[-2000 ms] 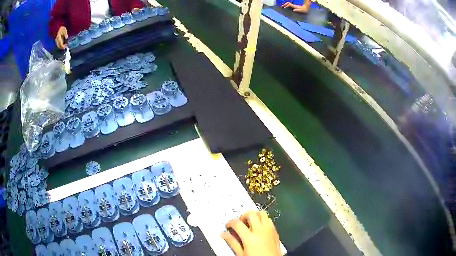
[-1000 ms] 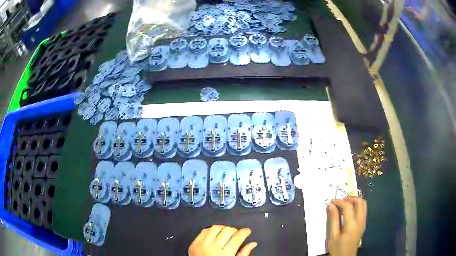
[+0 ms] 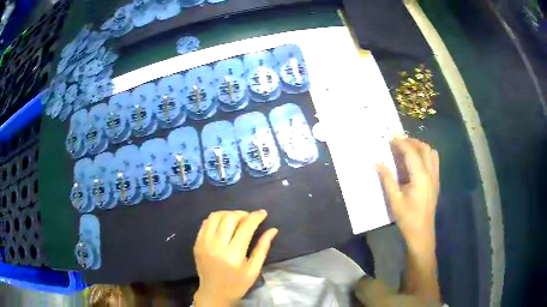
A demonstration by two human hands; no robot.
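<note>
Pale blue housings [image 3: 219,153] with a silvery metal strip on each lie in two rows on the black board [image 3: 312,210]; a single housing [image 3: 89,241] lies at the lower left. My left hand [image 3: 231,246] is over the board below the lower row, fingers apart, with no part visible in it. My right hand [image 3: 414,174] is at the right edge of the white sheet [image 3: 354,96], thumb and fingers curled with a gap between them. Whether it holds a small part cannot be told. Small brass pieces [image 3: 417,93] are heaped beyond it.
Loose blue parts [image 3: 81,72] are heaped at the upper left, with one round part [image 3: 188,44] above the rows. A blue crate [image 3: 42,277] with black trays [image 3: 21,204] stands at the left. A pale rail [image 3: 462,114] runs down the right.
The view has shifted downward, so the rows and sheet sit higher. My left hand is now fully in view over the board. My right hand stays by the sheet's right edge.
</note>
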